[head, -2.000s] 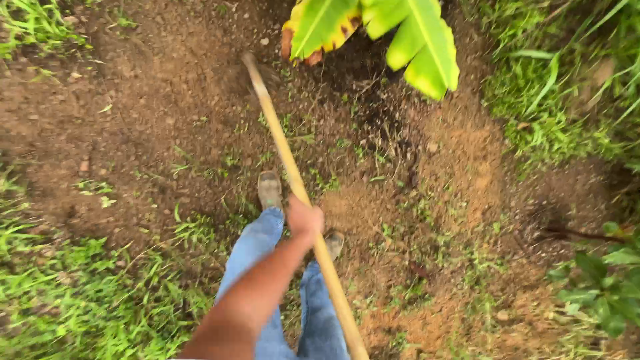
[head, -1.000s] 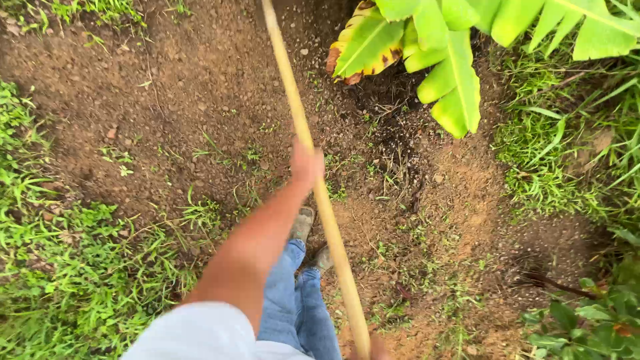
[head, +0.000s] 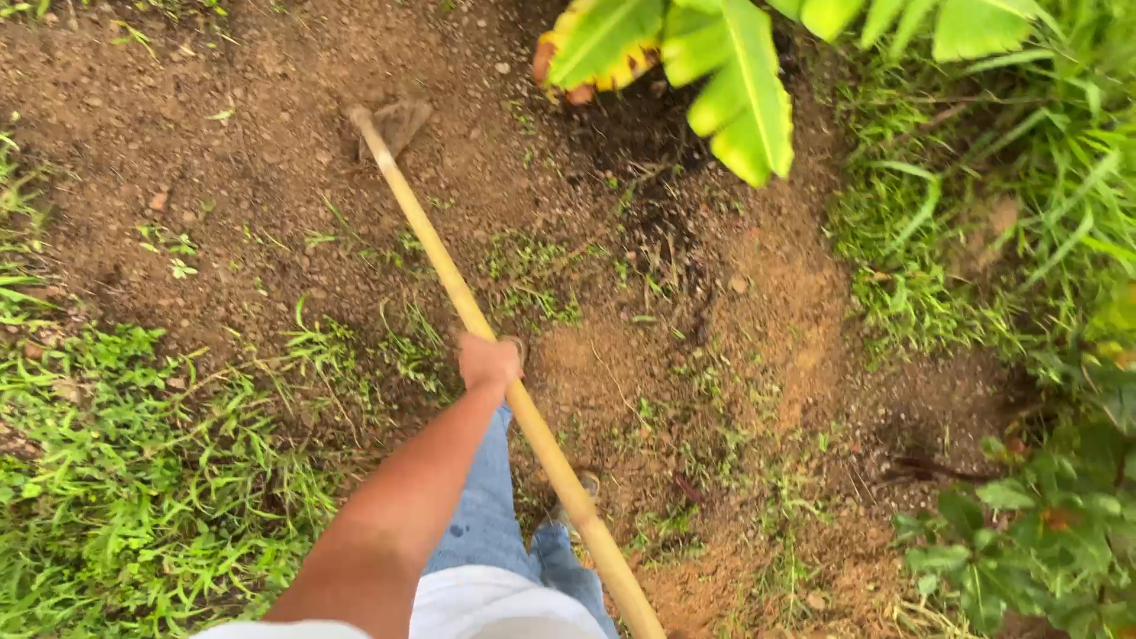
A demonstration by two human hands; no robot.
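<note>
My left hand (head: 490, 362) is closed around the middle of a long, pale wooden hoe handle (head: 559, 470). The handle slants from the bottom edge up to the upper left, where the dirty metal hoe blade (head: 401, 126) rests at the bare brown soil (head: 266, 177). My right hand is out of view, as is the butt of the handle. Below my left hand are my legs in blue jeans (head: 484, 506), with one shoe partly showing beside the handle.
Broad green leaves (head: 741, 89), one with yellow and brown edges, hang over the soil at the top. Grass and low weeds (head: 160, 470) grow at the left, tall grass (head: 976, 195) at the upper right, and a leafy shrub (head: 1012, 550) at the lower right. Small weeds dot the soil.
The hoe's far end, beyond the top edge a second ago, is back in view on the soil. The hand glimpsed low on the handle then is out of view. My feet have shifted.
</note>
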